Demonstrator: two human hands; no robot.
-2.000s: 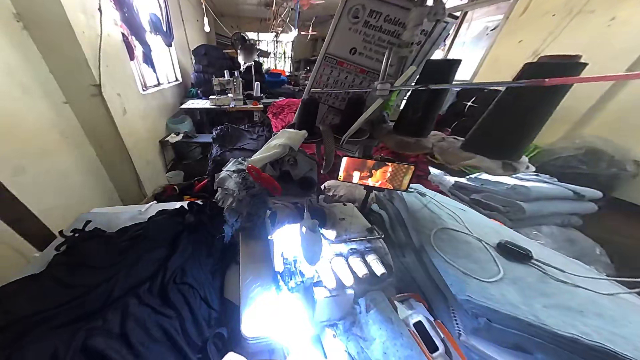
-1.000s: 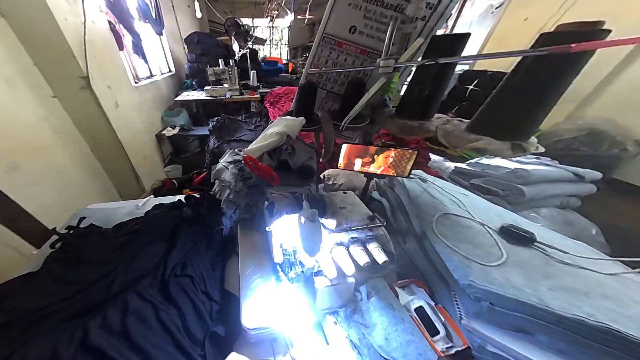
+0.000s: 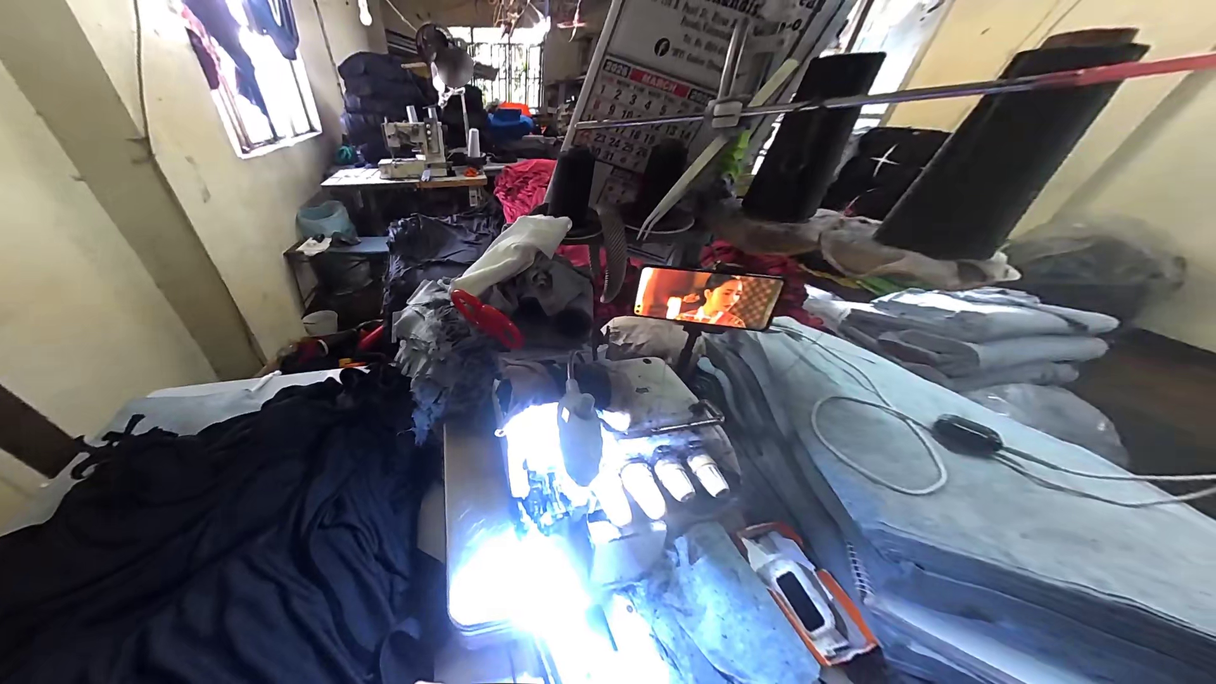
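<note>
Neither of my hands can be made out in the head view; only a tiny pale sliver shows at the bottom edge. At the centre stands an overlock sewing machine (image 3: 655, 399) with a row of pale tension knobs (image 3: 673, 478). Its lamp (image 3: 579, 437) glares on the plate and washes out the needle area. Dark navy fabric (image 3: 237, 532) lies heaped at the left. A white device with a dark display (image 3: 801, 598) sits in an orange-edged holder at the lower right. Red-handled scissors (image 3: 486, 319) rest on grey scraps (image 3: 442, 351) behind the machine.
A phone (image 3: 709, 298) on a stand shows a video. Stacked light blue-grey fabric (image 3: 988, 494) lies at the right, with a cable (image 3: 936, 456) across it. Large dark thread cones (image 3: 1007, 142) stand behind. Another sewing machine (image 3: 415, 142) is on a far table.
</note>
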